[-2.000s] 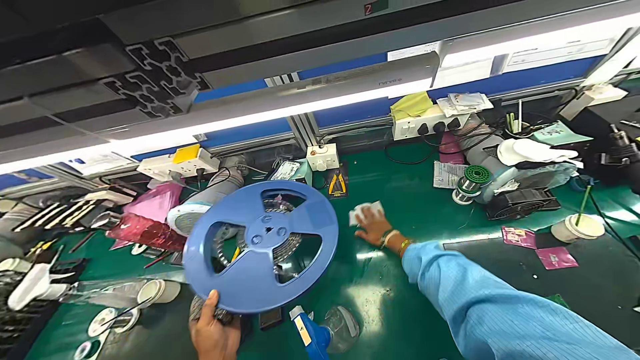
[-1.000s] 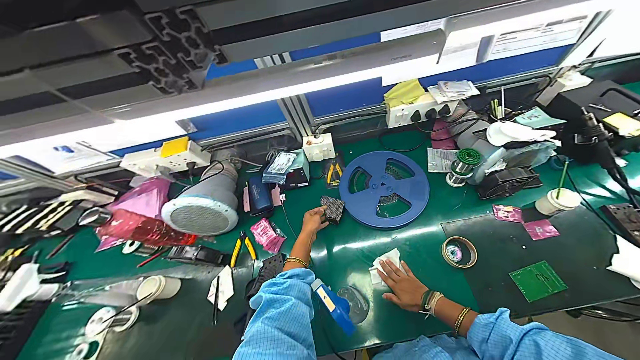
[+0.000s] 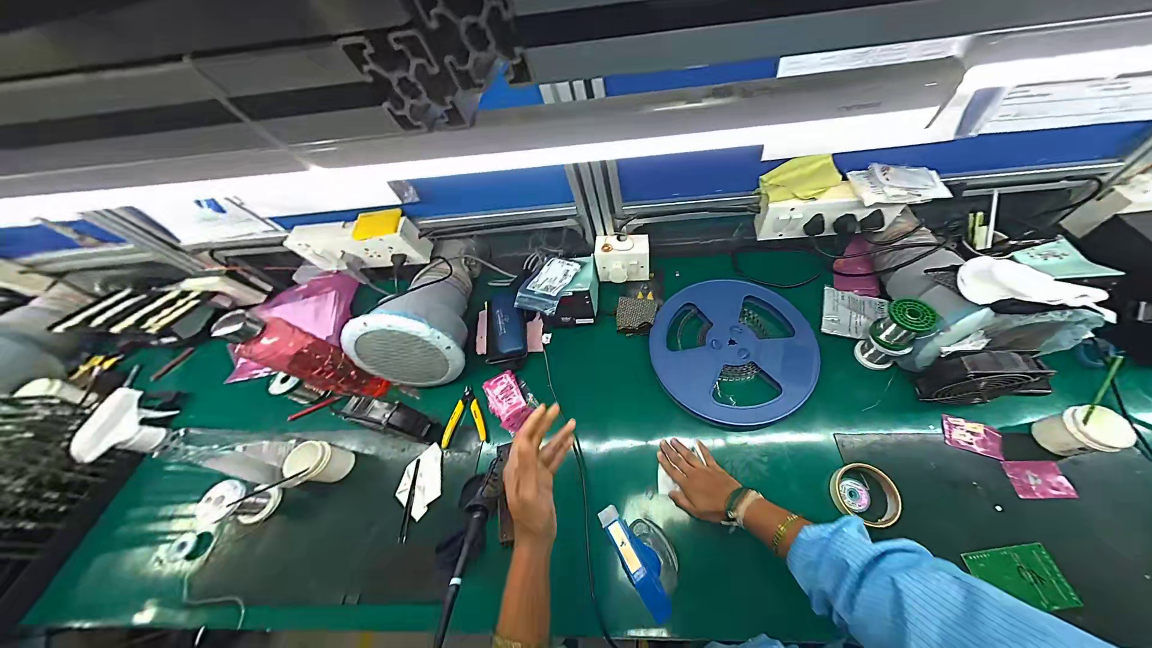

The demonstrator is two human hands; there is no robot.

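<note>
My right hand [image 3: 705, 486] lies flat on the green mat, pressing a white wipe [image 3: 667, 480] that shows at its fingertips. My left hand [image 3: 533, 472] is raised with nothing in it, beside a black-handled soldering iron [image 3: 486, 493]. A blue component reel [image 3: 662, 360] lies on the mat beyond my right hand. Nearer me, between the hands, is a blue dispenser-like item [image 3: 637, 567] by a clear round container [image 3: 660, 551]. The grey mesh block [image 3: 637, 314] sits left of the reel. Yellow-handled cutters [image 3: 464, 418] lie left of my left hand.
A fume extractor nozzle [image 3: 404, 349] stands at the back left. At right are a tape roll [image 3: 865, 495], a green circuit board [image 3: 1021, 577], a white tub [image 3: 1083, 430] and a black fan [image 3: 985, 376]. A cable [image 3: 584, 504] runs between my hands.
The blue reel, held up in my left hand two seconds ago, now lies on the mat. My left hand has let go of the mesh block, which is left of the reel. My right hand stays on the wipe.
</note>
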